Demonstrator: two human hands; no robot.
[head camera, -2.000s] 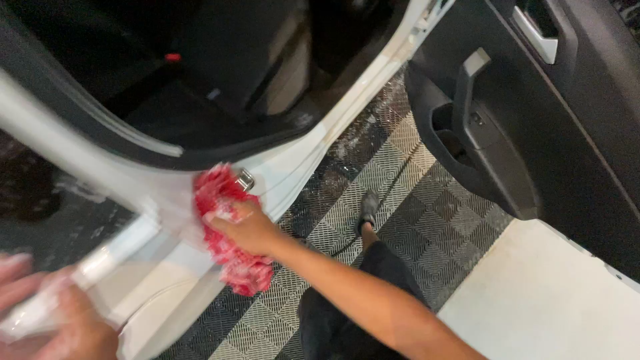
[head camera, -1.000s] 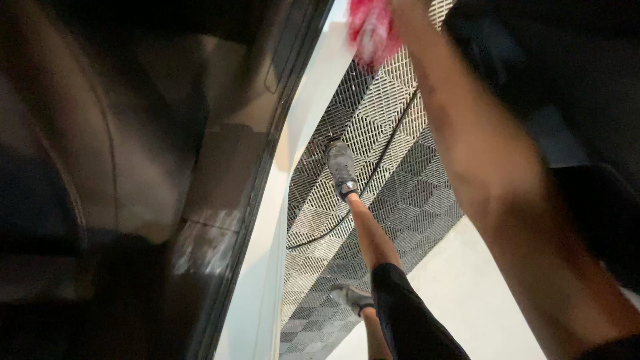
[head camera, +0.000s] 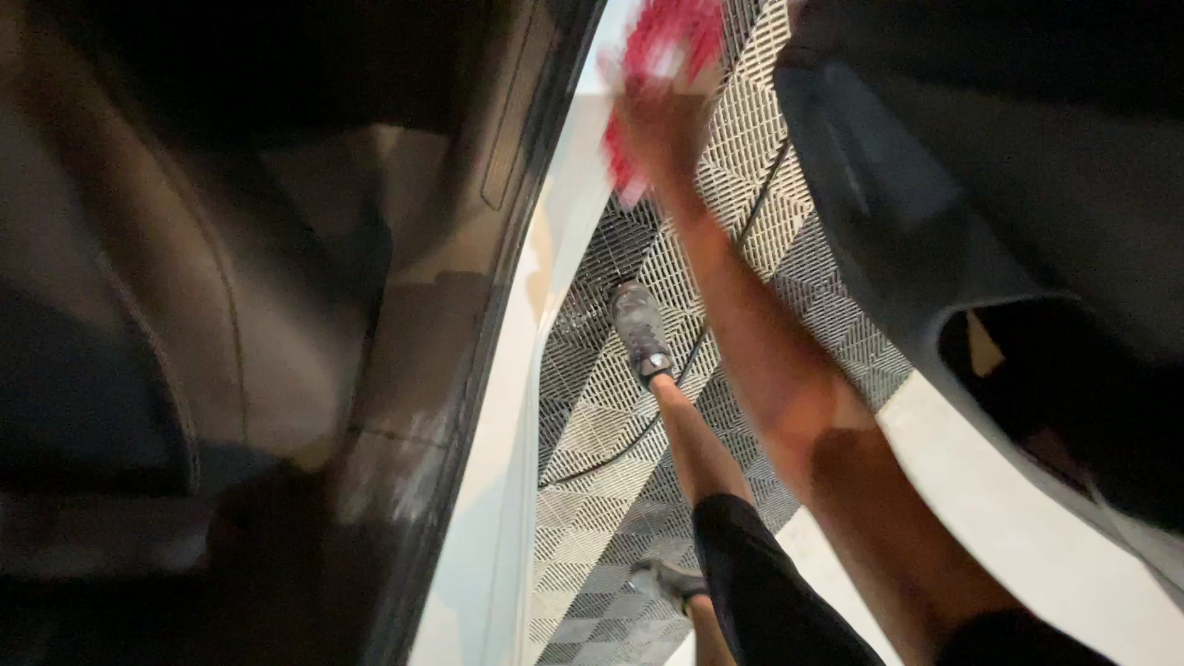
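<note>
A blurred red and white cloth (head camera: 671, 42) is in my right hand (head camera: 661, 125) at the top centre of the head view. It lies against or just beside the white door sill of a car (head camera: 504, 370); whether they touch cannot be told. Below the hand my forearm runs down to the lower right. The dark car interior (head camera: 277, 305) fills the left side, and the black inner panel of an open car door (head camera: 999, 213) stands at the right. My left hand is out of view.
Grey and light grated floor tiles (head camera: 592, 527) lie between sill and door, with a black hose or cable (head camera: 638, 439) curving across them. My two feet in grey shoes (head camera: 640, 324) stand on the tiles. A pale smooth floor (head camera: 971, 462) shows at the lower right.
The view has shifted strongly since two seconds ago. My left hand, blurred at the lower left then, has gone from view. The red cloth has stayed in my right hand.
</note>
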